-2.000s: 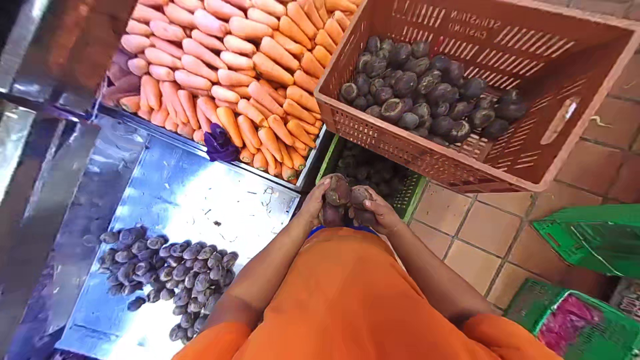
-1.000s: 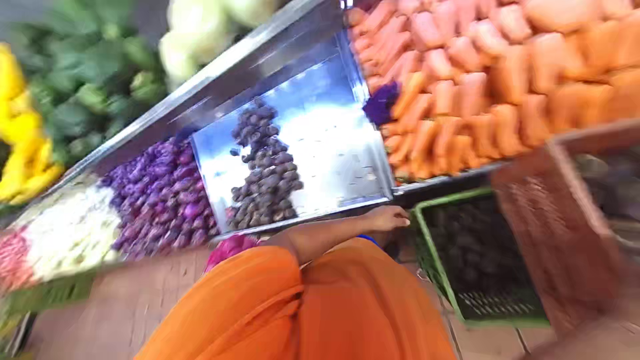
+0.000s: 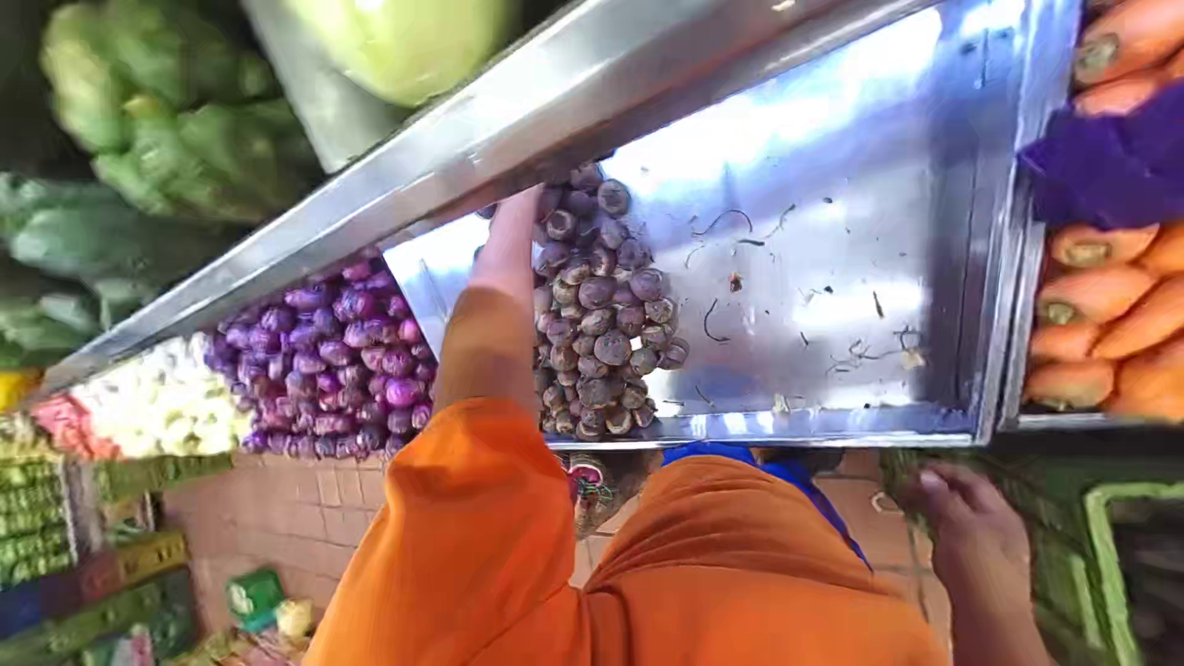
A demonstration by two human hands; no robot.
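My left hand [image 3: 520,199] reaches to the back of the metal tray [image 3: 832,370], beside the piled dark beets [image 3: 597,319]. The metal rail hides its fingers, so whether it holds anything cannot be seen. The beets fill the tray's left part in a stacked heap, with thin root scraps strewn on the bare metal to their right. My right hand [image 3: 967,504] hangs low at the right, in front of the tray's front edge and left of a green plastic crate [image 3: 1101,527]. It is slightly blurred, its fingers loosely bent, with nothing visible in it.
A thick metal rail [image 3: 462,129] runs slantwise above the tray. Red onions [image 3: 342,351] lie to the left, carrots [image 3: 1101,305] and a purple wrapping [image 3: 1110,162] to the right. Green vegetables [image 3: 176,129] sit behind the rail. Tiled floor [image 3: 268,518] shows below.
Two seconds ago both hands held beets near my body. Now my left hand is stretched into the tray, and my right hand is low at the right. The view has swung to the tray.
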